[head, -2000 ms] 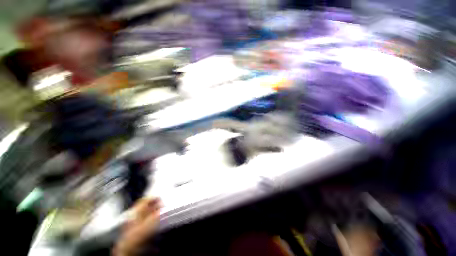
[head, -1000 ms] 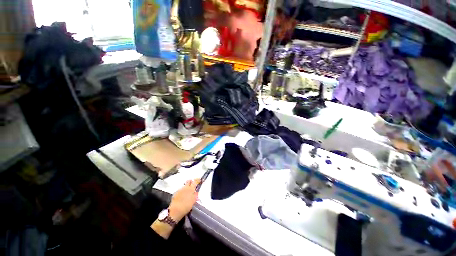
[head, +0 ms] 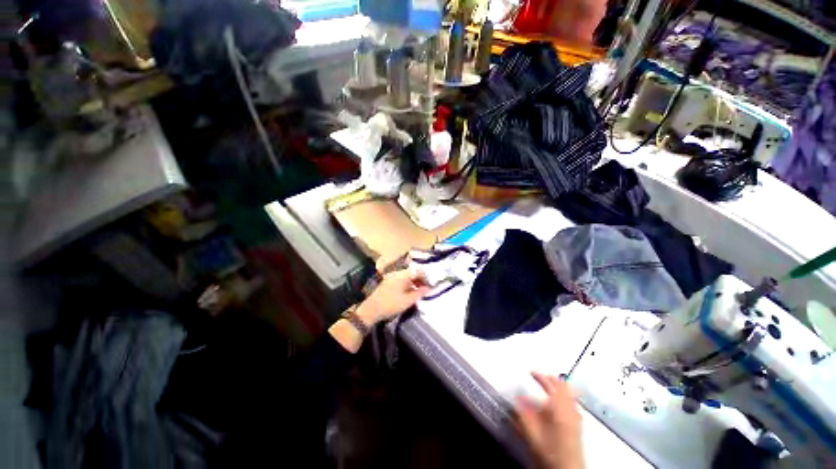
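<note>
My left hand point(head: 394, 298), with a wristband, is at the table's left front, its fingertips against small white pieces with black edges point(head: 447, 267); whether it grips them I cannot tell. My right hand point(head: 550, 421), slightly blurred, is over the front edge with fingers apart and holds nothing visible. A plain black fabric piece point(head: 513, 289) lies flat between the hands. A grey fabric piece point(head: 614, 266) lies beside it, left of the sewing machine head point(head: 779, 348). The needle area is partly hidden by the head.
A striped fabric pile point(head: 541, 128) sits behind. A cardboard piece point(head: 385, 229), a white plastic bag point(head: 380, 160) and a red-topped bottle point(head: 440, 147) are at the back left. A green tool point(head: 811, 266) stands at the right. The ruler-marked edge point(head: 458, 371) runs along the front.
The view has swung left, so the table sits further right. My right hand has come into view. The dark stick-like tool in my left hand a second ago no longer shows there.
</note>
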